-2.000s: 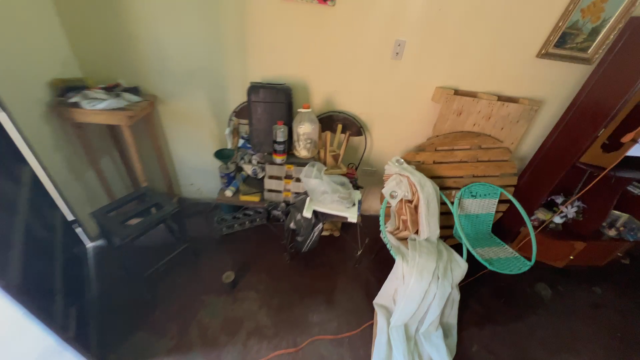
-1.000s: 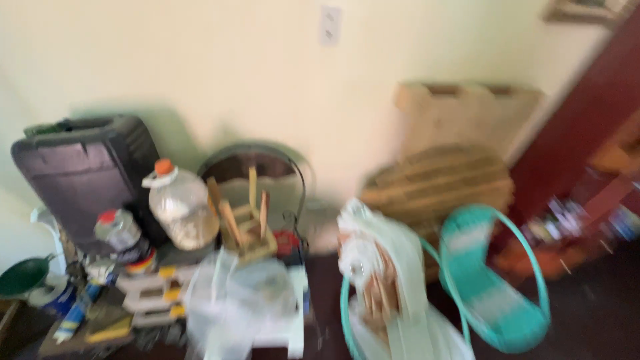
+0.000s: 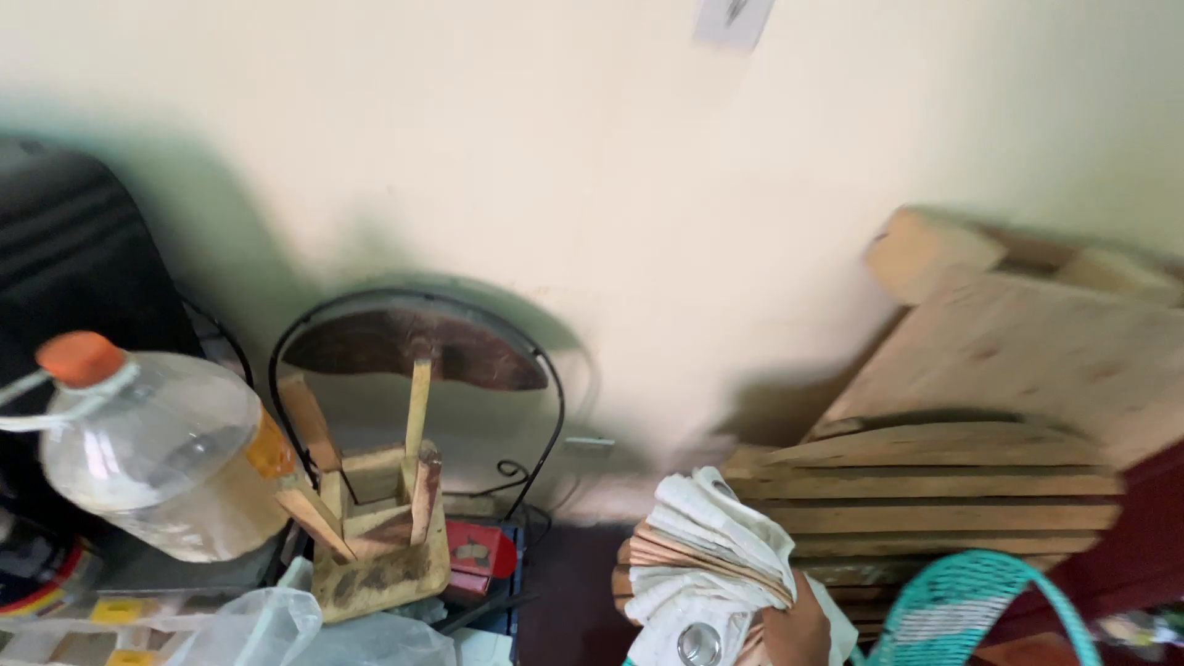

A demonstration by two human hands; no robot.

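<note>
A gathered white and tan curtain (image 3: 708, 546) is bunched in pleats at the lower centre right. A round metal ring (image 3: 700, 644), like a curtain eyelet, shows near its bottom. My right hand (image 3: 800, 624) is at the right side of the bundle, its fingers closed around the folds; the frame's bottom edge cuts off part of the hand. Beside the cloth, to the right, is a turquoise woven chair (image 3: 971, 601). My left hand is not in view.
Slatted round wood (image 3: 943, 513) and a wooden panel (image 3: 1045, 361) lean at the wall. On the left are a large plastic jug (image 3: 166, 453), a small upturned wooden stool (image 3: 384, 583), a metal-framed chair back (image 3: 416, 347), a black case (image 3: 74, 268) and plastic bags (image 3: 361, 643).
The view has moved much closer to the wall and the chairs. The curtain, earlier draped over a turquoise chair, now has my right hand on its folds.
</note>
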